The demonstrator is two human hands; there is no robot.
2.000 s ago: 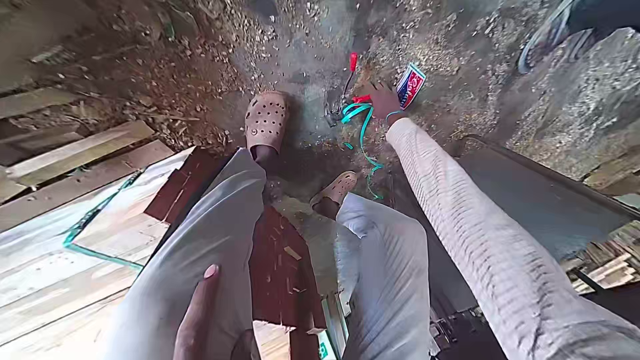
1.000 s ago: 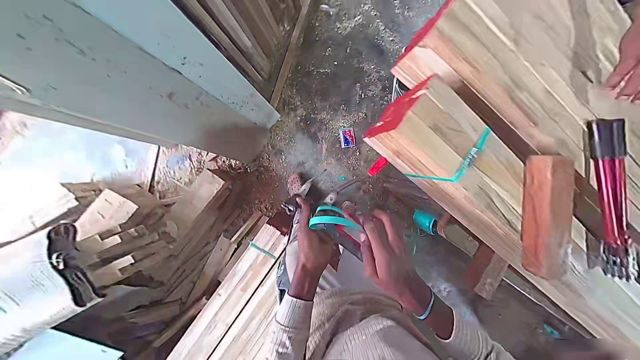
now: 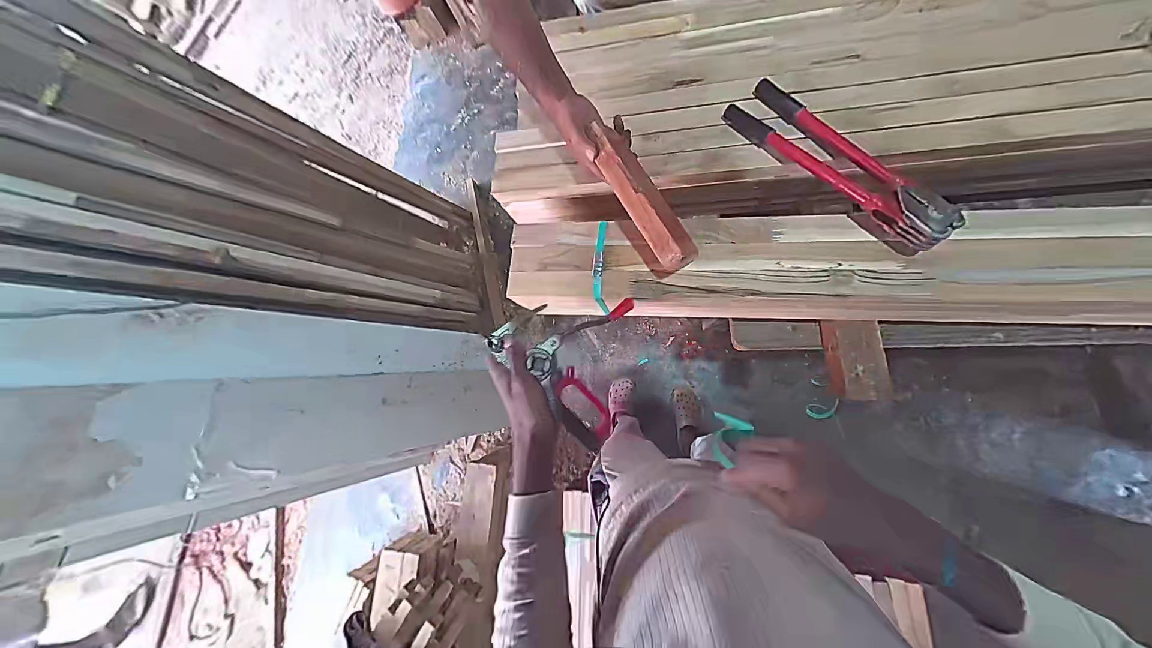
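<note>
My left hand [image 3: 525, 400] is at a metal hand tool [image 3: 540, 360] with red-coated handles, at the corner between the timber stacks; its fingers close around the tool's metal part. Lower right, my right hand [image 3: 774, 477] is blurred by motion; a curled green plastic strap [image 3: 731, 430] runs into its fingertips. Another green strap [image 3: 600, 261] wraps the end of the near timber bundle [image 3: 810, 270]. On the timber lies a long-handled tool [image 3: 832, 171] with red arms, black grips and a metal head.
Across the stack, another person's hand [image 3: 585, 130] holds a reddish wooden block [image 3: 643, 211] resting on the boards. Stacked slats [image 3: 225, 207] and a pale beam [image 3: 270, 414] stand at left. Short offcuts [image 3: 414, 585] lie lower left. Strap scraps [image 3: 821, 411] are on the floor.
My hands were close together on the green strap a second ago; now they are apart. The other person's hand has taken hold of the wooden block, which stood alone. The view has turned strongly.
</note>
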